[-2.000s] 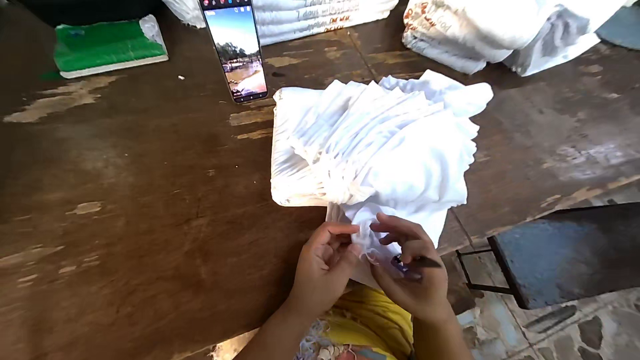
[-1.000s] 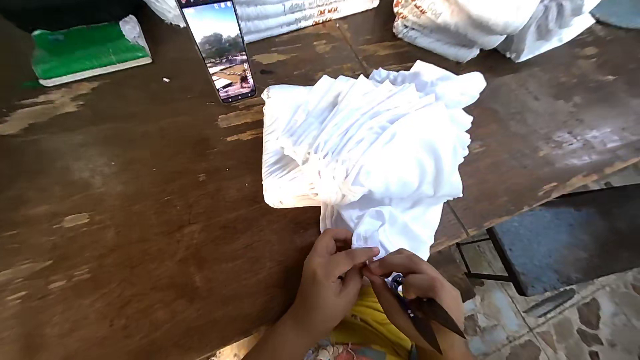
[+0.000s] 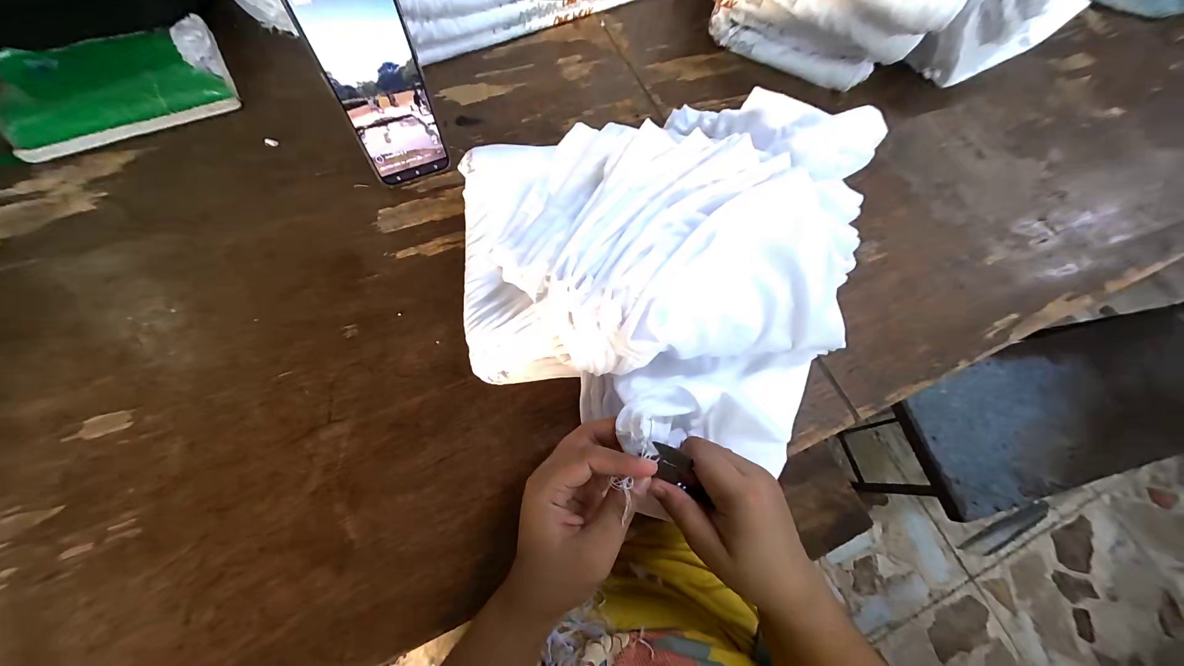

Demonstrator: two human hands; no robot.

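Note:
White fabric garments [image 3: 684,250] lie overlapped in a fanned pile on the wooden table, with one hanging toward me over the front edge. My left hand [image 3: 578,504] pinches loose white threads [image 3: 624,486] at the near end of that fabric. Close to its right, my right hand [image 3: 735,513] grips small dark thread snips [image 3: 677,470], whose blades point at the threads beside my left fingertips. Whether the blades touch the threads cannot be told.
A lit smartphone [image 3: 384,102] stands at the back of the wooden table [image 3: 231,388], right of a green book [image 3: 111,88]. Folded white cloth stacks [image 3: 805,42] lie behind. A dark bench [image 3: 1045,416] stands at the right, over stone-patterned flooring. Yellow cloth [image 3: 675,592] covers my lap.
The snips in my right hand pointed back toward me one second ago; now their blades point at the threads. My left hand stays at the fabric's near end.

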